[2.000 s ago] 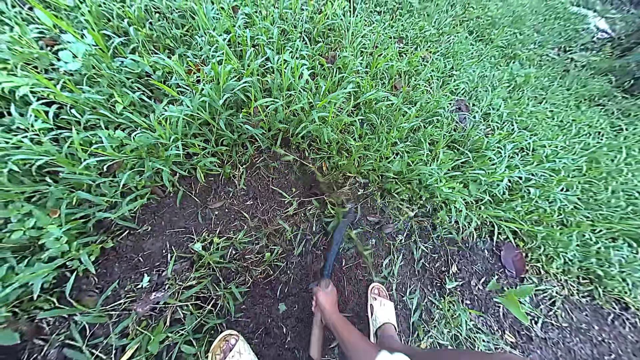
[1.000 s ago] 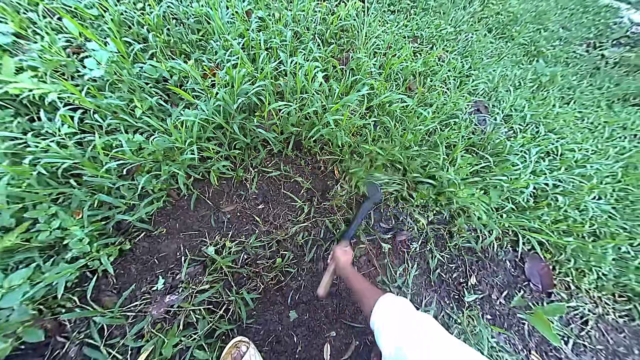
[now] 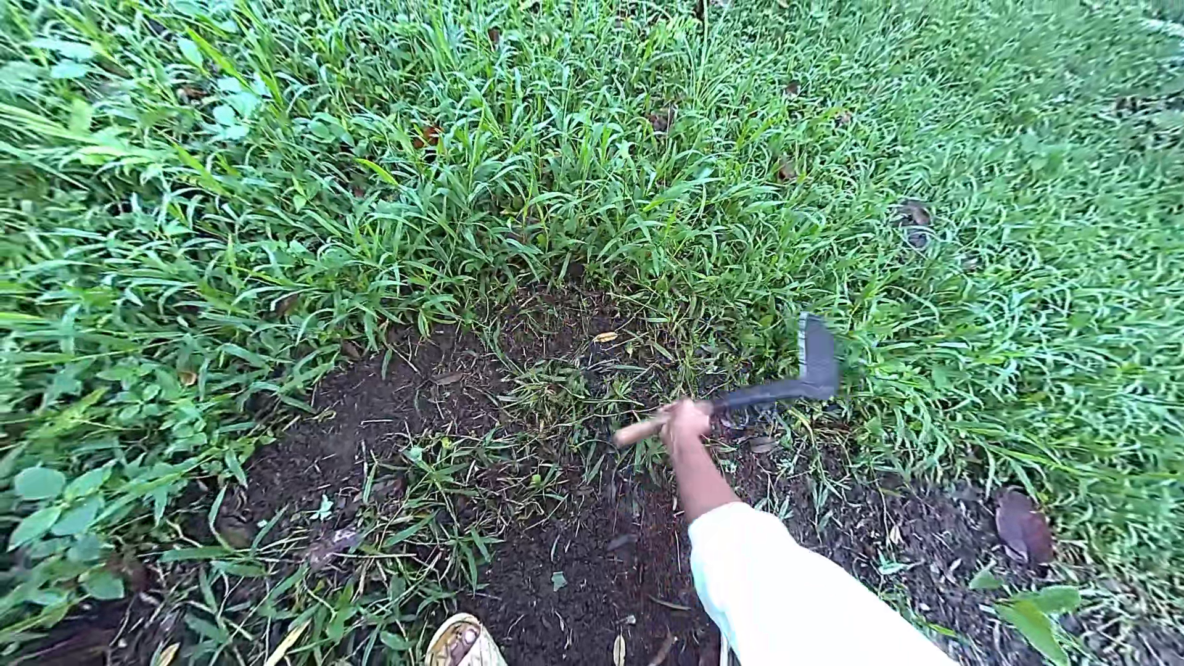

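My right hand [image 3: 685, 424], below a white sleeve, grips a bladed hand tool [image 3: 820, 356] where its pale wooden handle meets the dark metal neck. The short handle end sticks out to the left of the fist. The neck runs right and bends into a broad dark blade pointing up, over the border between tall green grass [image 3: 573, 176] and dark bare soil [image 3: 592, 573]. Cut and loose grass [image 3: 546, 393] lies on the soil left of the hand. My left hand is out of view.
One foot in a light patterned shoe [image 3: 462, 641] shows at the bottom edge. A brown dead leaf [image 3: 1023, 527] lies on the soil at the right, above a green broad-leaved sprig [image 3: 1036, 615]. A leafy plant [image 3: 65, 513] stands at the left.
My right hand and the tool have moved up and to the right from near the feet. The tool has turned from near upright to lying mostly sideways.
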